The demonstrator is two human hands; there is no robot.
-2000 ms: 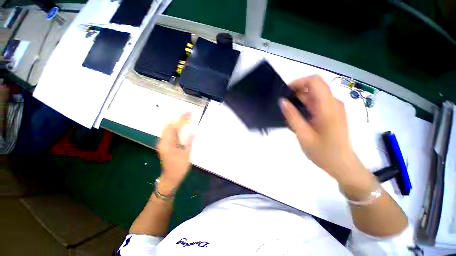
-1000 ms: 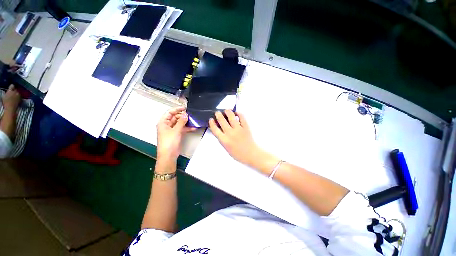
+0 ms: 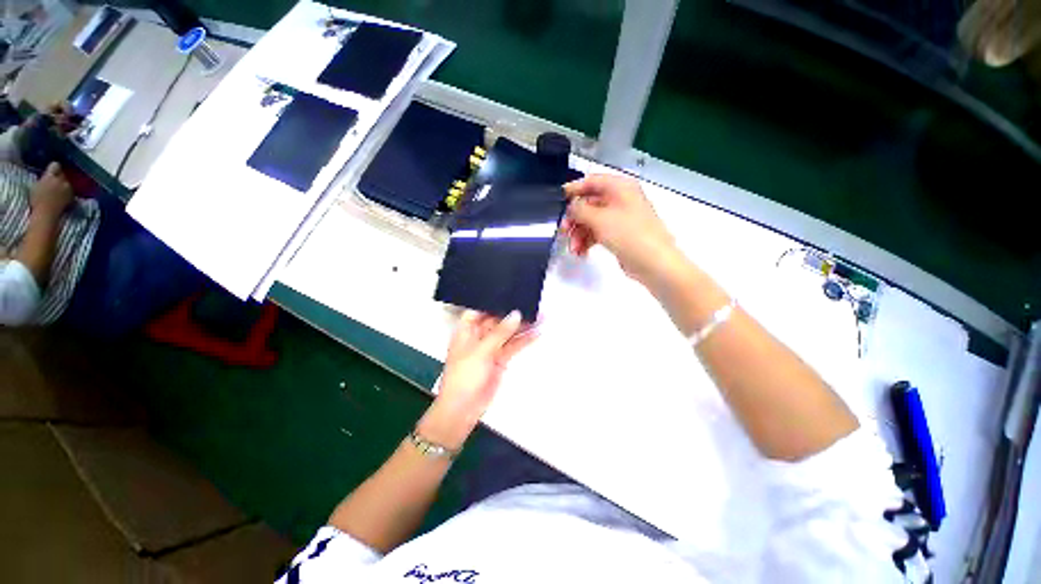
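Observation:
A black panel (image 3: 498, 253) with a glossy face and a bright reflection is held tilted over the white card (image 3: 639, 376). My left hand (image 3: 477, 359) grips its lower edge. My right hand (image 3: 611, 219) is at its upper right edge, fingers bent together; a thin clear strip seems to hang below them, blurred. Behind the panel lie more black panels, partly hidden. A panel tray (image 3: 382, 212) beside them holds black panels (image 3: 422, 157) with yellow tabs. A green circuit board (image 3: 850, 285) with wires and a round part lies on the card at the right.
A blue press roller (image 3: 919, 454) lies at the right, its handle hidden by my sleeve. Stacked white cards (image 3: 206, 188) with black panels are at the left. A metal frame (image 3: 639, 80) runs behind the bench. Another person's arm (image 3: 43, 222) is at the far left. Cardboard boxes (image 3: 126, 502) stand below.
The panel now lies tilted between both hands. My left hand has moved right along its lower edge. My right hand has moved from its lower edge to its upper right edge.

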